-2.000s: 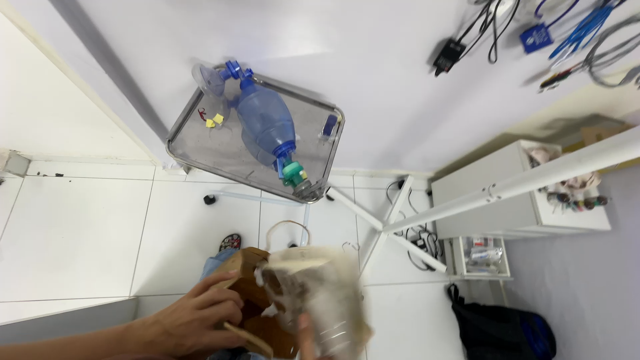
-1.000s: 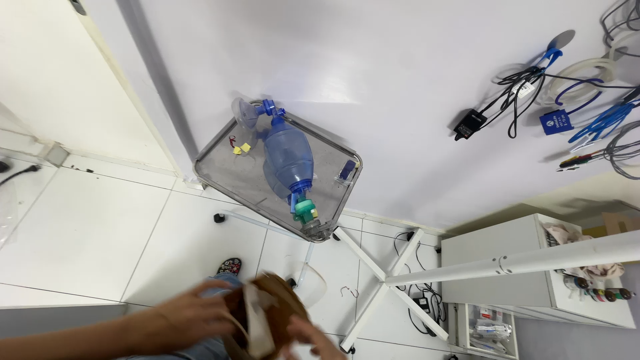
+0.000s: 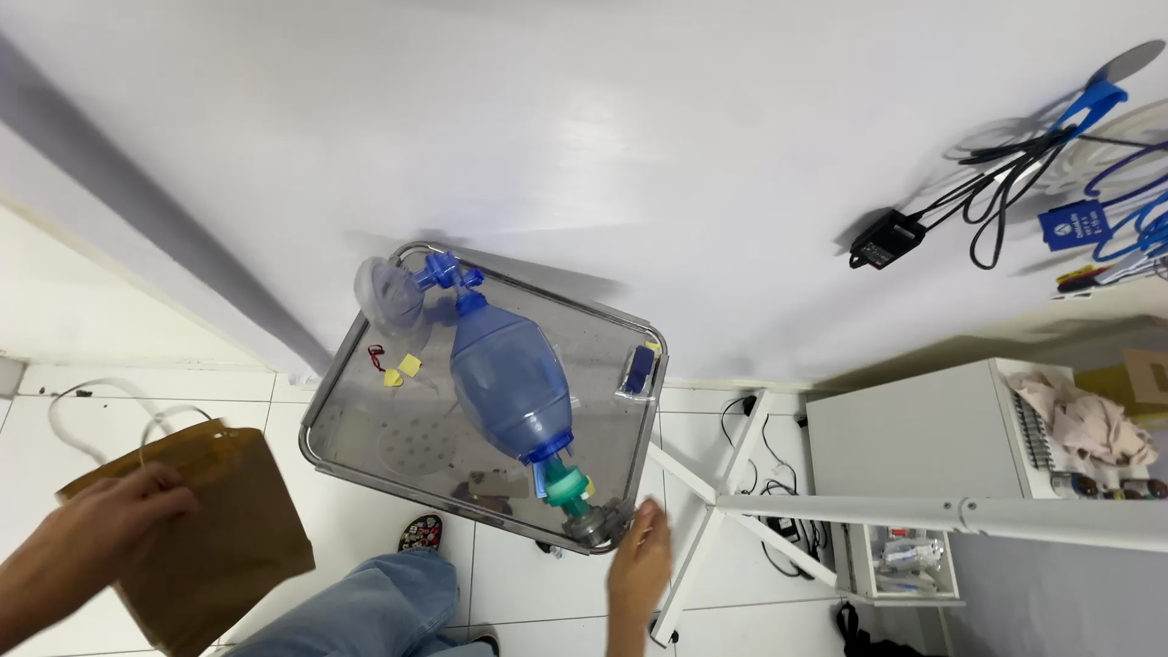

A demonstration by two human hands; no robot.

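Note:
My left hand [image 3: 137,520] grips a brown paper bag [image 3: 219,538] with white looped handles at the lower left; the inside of the bag cannot be seen. Close to the lower right corner of a metal tray [image 3: 365,470], my right hand [image 3: 641,557] is raised and slightly blurred, with nothing visible in it. On the tray lies a blue bag-valve resuscitator [image 3: 511,374] with a clear face mask [image 3: 391,294] at its upper left end and a green valve part at its lower end. Yellow paper pieces [image 3: 410,365], a red band [image 3: 376,357] and a small dark blue item in clear wrap [image 3: 638,370] lie there too.
Cables and a black power adapter [image 3: 887,239] hang on the wall at upper right. A white stand frame [image 3: 821,511] crosses the lower right. Behind it are a white cabinet [image 3: 912,433], an open drawer [image 3: 954,570] with packets, and floor cables. My legs in jeans [image 3: 365,602] are below the tray.
The hands were together at the paper bag and are now apart. The bag has moved left with my left hand, and my right hand has moved right, near the tray's corner.

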